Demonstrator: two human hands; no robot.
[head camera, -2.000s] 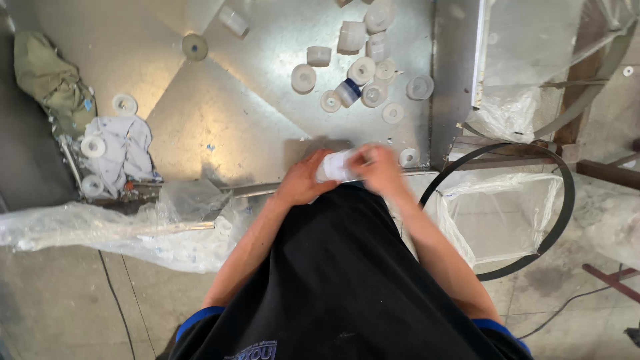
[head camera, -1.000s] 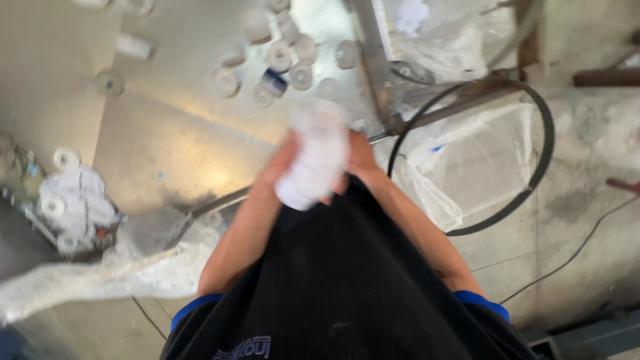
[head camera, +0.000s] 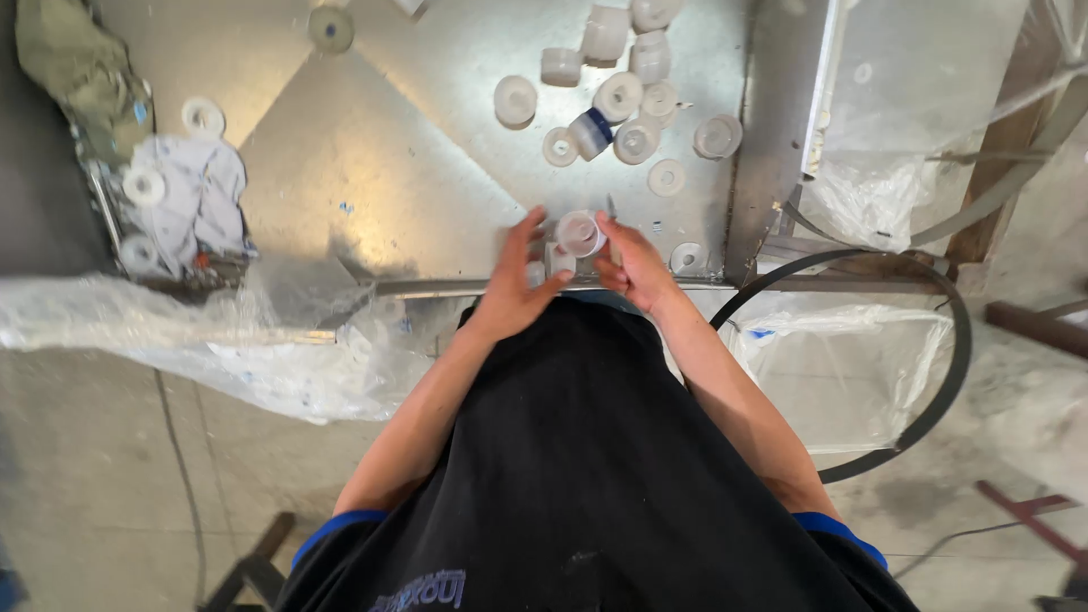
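At the near edge of a sheet-metal tray table (head camera: 425, 195), my right hand (head camera: 633, 265) grips a round translucent plastic cap (head camera: 580, 234) by its right side; a thin pointed thing, perhaps a blade, sticks up beside the fingers. My left hand (head camera: 520, 280) is spread just left of the cap, its fingers apart, near small white plastic pieces (head camera: 559, 259) partly hidden behind it. Beyond the hands lie several white plastic caps and rings, among them a white cap with a dark blue band (head camera: 591, 133). A flat white ring (head camera: 687, 258) lies right of my right hand.
A crumpled pale cloth (head camera: 191, 191) with white rings on it and an olive cloth (head camera: 76, 68) lie at the left. Clear plastic sheeting (head camera: 255, 365) hangs over the near left edge. A black hoop (head camera: 965, 340) and a plastic-lined container (head camera: 816, 382) stand at the right.
A blurred white thing was between my two hands close to my body; now my hands are apart over the tray edge, with a translucent cap in the right one. The view has shifted.
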